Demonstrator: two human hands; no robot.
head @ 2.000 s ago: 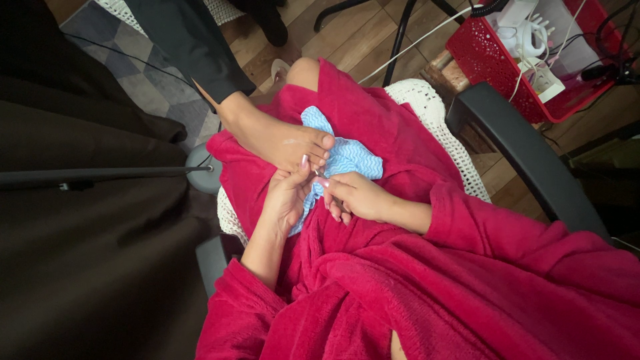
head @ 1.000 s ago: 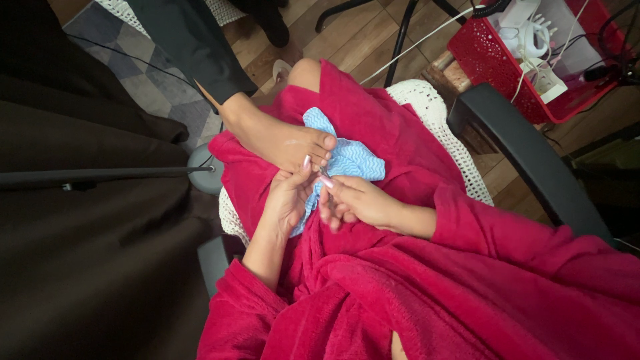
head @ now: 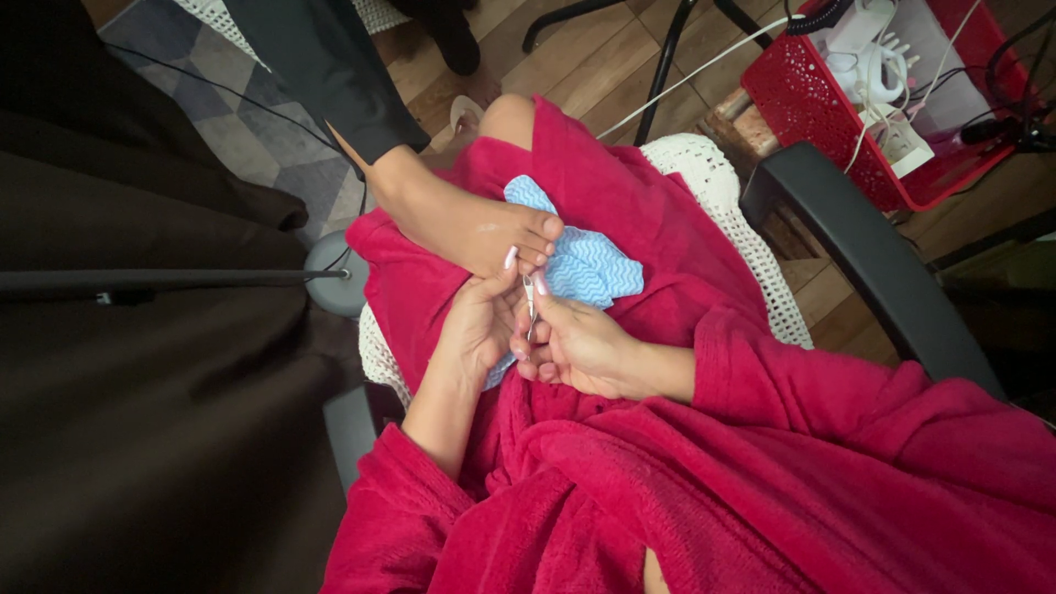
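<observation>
Another person's bare foot [head: 462,219] rests across my lap on a blue-and-white wavy-patterned cloth [head: 590,268]. My right hand [head: 582,342] grips a small metal nipper [head: 530,301], its head close to the smaller toes. My left hand [head: 487,318] is at the near side of the foot, its thumb against the small toes; its other fingers are partly hidden beside the tool. Whether the nipper's jaws touch a nail cannot be told. A pink-red robe [head: 660,478] covers my arms and lap.
A black chair armrest [head: 866,256] stands at the right, beyond a white crocheted cover [head: 701,173]. A red plastic basket [head: 808,107] at the upper right holds cables and white devices. Left are a grey round lamp base [head: 338,276], a dark pole [head: 165,280] and a dark curtain [head: 148,412].
The nipper shows more clearly between my hands now, and my right hand's fingers have shifted slightly around it. The foot and cloth stay in place.
</observation>
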